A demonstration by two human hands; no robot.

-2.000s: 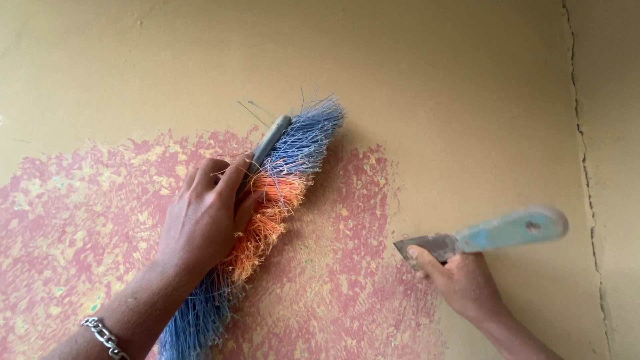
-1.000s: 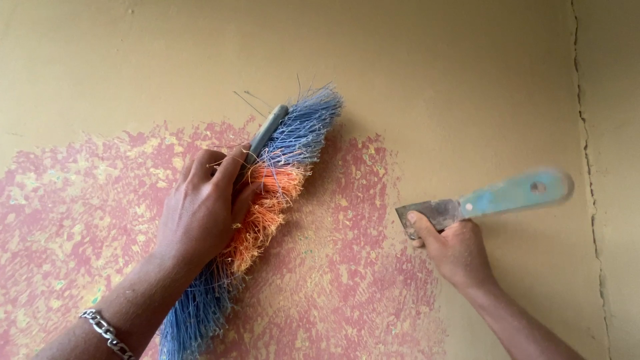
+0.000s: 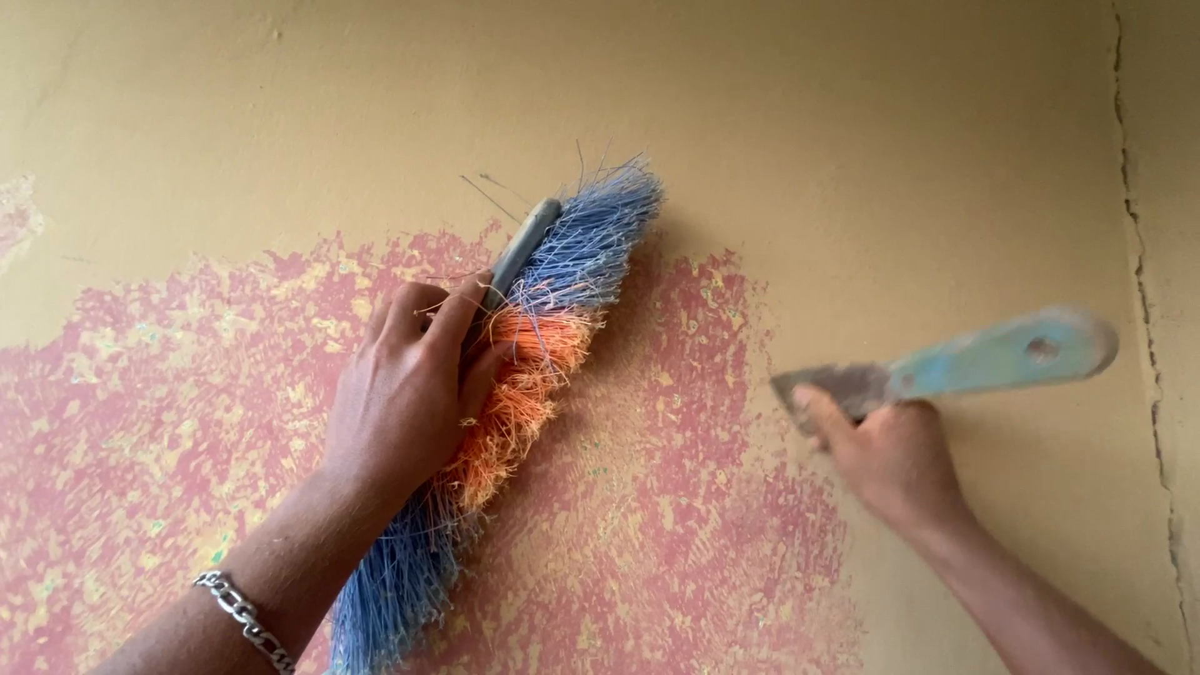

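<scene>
My left hand (image 3: 403, 384) grips the grey back of a broom head (image 3: 539, 356) with blue and orange bristles, held at a slant against the wall. Right of it, my right hand (image 3: 891, 450) holds a putty knife (image 3: 844, 386) by its metal blade, with the worn turquoise handle pointing right and slightly up. The blade's edge is at the wall, by the right border of a scraped patch (image 3: 703, 525) where pink shows through tan paint. The knife is a little blurred, and my fingers behind the blade are hidden.
Tan paint (image 3: 844, 141) covers the wall above and right of the patch. A long vertical crack (image 3: 1139, 281) runs down the wall at the far right. A small scraped spot (image 3: 14, 220) shows at the left edge. A metal chain bracelet (image 3: 242, 614) is on my left wrist.
The view has shifted somewhat, and a small scraped spot now shows at the left edge. Both hands keep hold of the broom head and the putty knife, close to the same places on the wall.
</scene>
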